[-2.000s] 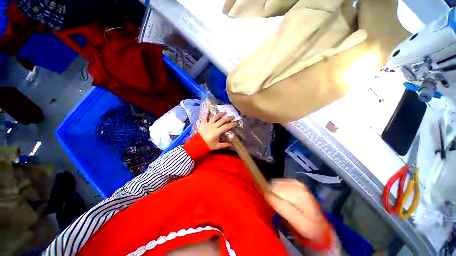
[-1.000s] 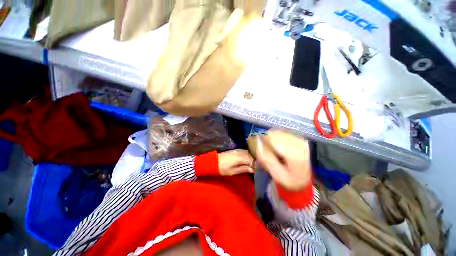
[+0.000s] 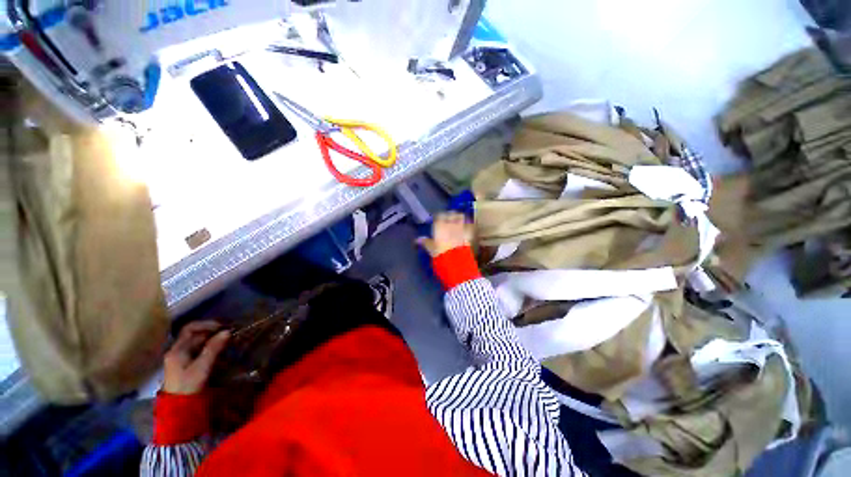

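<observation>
My left hand (image 3: pixel 193 359) is at the lower left beside my lap, fingers curled at the edge of a crinkled clear bag (image 3: pixel 266 326) with brown contents. A thin pale line runs from the fingertips; whether they grip anything is unclear. My right hand (image 3: pixel 451 231) reaches forward at the left edge of a large heap of khaki and white pieces (image 3: pixel 578 224). Its thumb is apart from the fingers and nothing shows in it. The khaki garment piece (image 3: pixel 89 270) lies on the table at the far left, hanging over the front edge.
The white table (image 3: pixel 327 196) has a ruler-marked edge. On it lie scissors (image 3: pixel 350 175) with red and yellow loops, a black phone (image 3: pixel 243 109) and a small brown piece (image 3: pixel 198 238). The sewing machine (image 3: pixel 131 47) stands at upper left. Another khaki heap (image 3: pixel 793 140) is at the far right.
The view has swung right. The brown strip between my hands is no longer visible. My hands have moved apart, the left to the bag and the right out to the khaki heap.
</observation>
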